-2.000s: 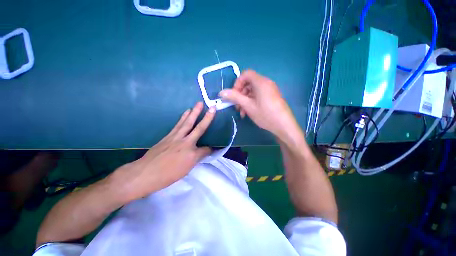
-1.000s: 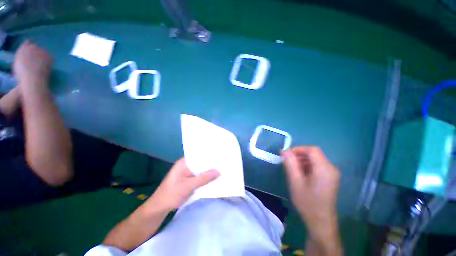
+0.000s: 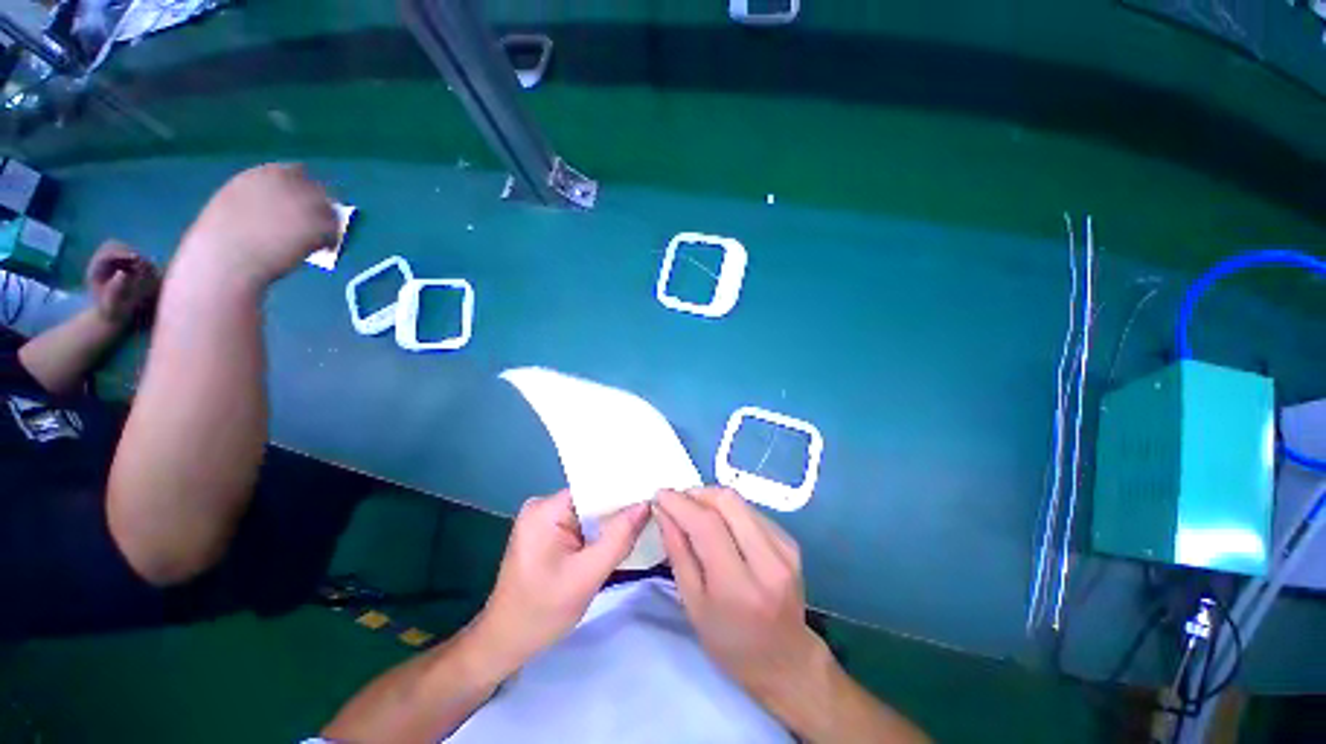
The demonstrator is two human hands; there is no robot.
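My left hand point(image 3: 545, 581) holds the white sheet point(image 3: 604, 436) by its near edge, with the thumb on top. The sheet curls up and away over the bench edge. My right hand point(image 3: 734, 581) has its fingertips at the sheet's near right edge, touching it close to my left thumb; whether a small piece is between them cannot be told. A white plastic frame point(image 3: 737, 480) lies flat just beyond my right hand, with a thin wire across its opening. A second frame point(image 3: 734, 279) lies farther back, also with a thin line across it.
Two touching frames point(image 3: 422, 346) lie at left. Another person's arm point(image 3: 197, 393) reaches over a small white sheet point(image 3: 338, 240). A metal post point(image 3: 487, 95) stands at the back. Long pale wires point(image 3: 1075, 422) and a teal box point(image 3: 1185, 465) with a blue hose point(image 3: 1236, 265) are at right.
My right hand has left the near frame and moved left to the sheet, meeting my left hand. The other person's arm has reached farther over the bench. The view has shifted.
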